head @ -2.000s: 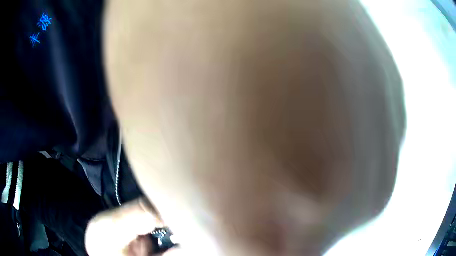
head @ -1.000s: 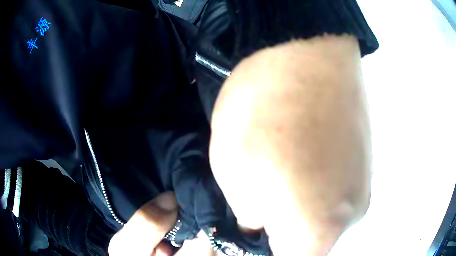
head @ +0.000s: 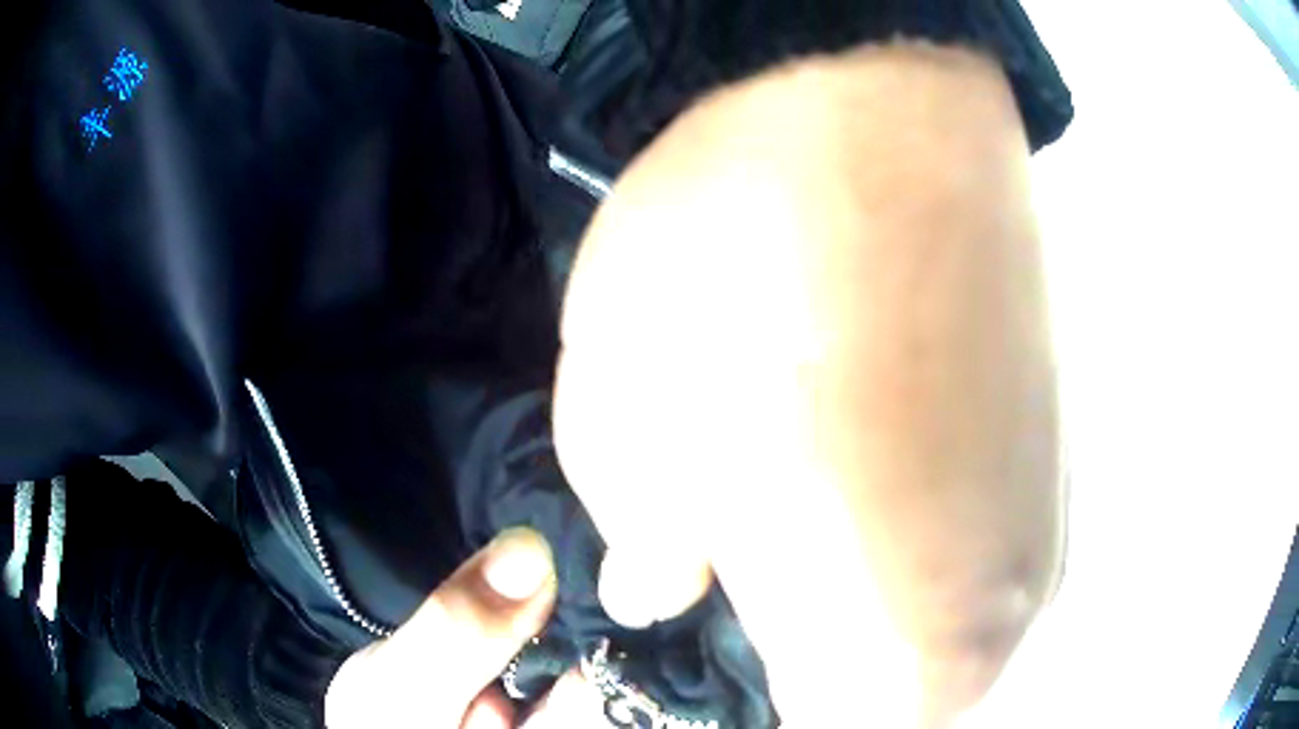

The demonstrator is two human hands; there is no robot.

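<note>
The black fabric bag (head: 413, 470) lies close against the dark jacket. A line of silver zip teeth (head: 306, 513) curves down its left part, and a short silver zip shows higher up. My left hand (head: 841, 385) comes from the top, large and overexposed; its thumb presses on the black cloth and its other fingers are mostly hidden. My right hand (head: 456, 641), at the bottom and cut off by the edge, pinches the bag cloth beside a bunched silver zip (head: 627, 698). The cloth between the hands is partly covered.
The off-white tabletop (head: 1168, 356) glares at the right, with a curved rim. The dark jacket (head: 128, 285) with blue characters fills the left. A ribbed black cuff (head: 185, 612) and white stripes lie at the lower left.
The left hand first covered most of the view, then drew back. Since one second ago its thumb has come into view on the cloth, and the right thumb has shifted slightly up and right.
</note>
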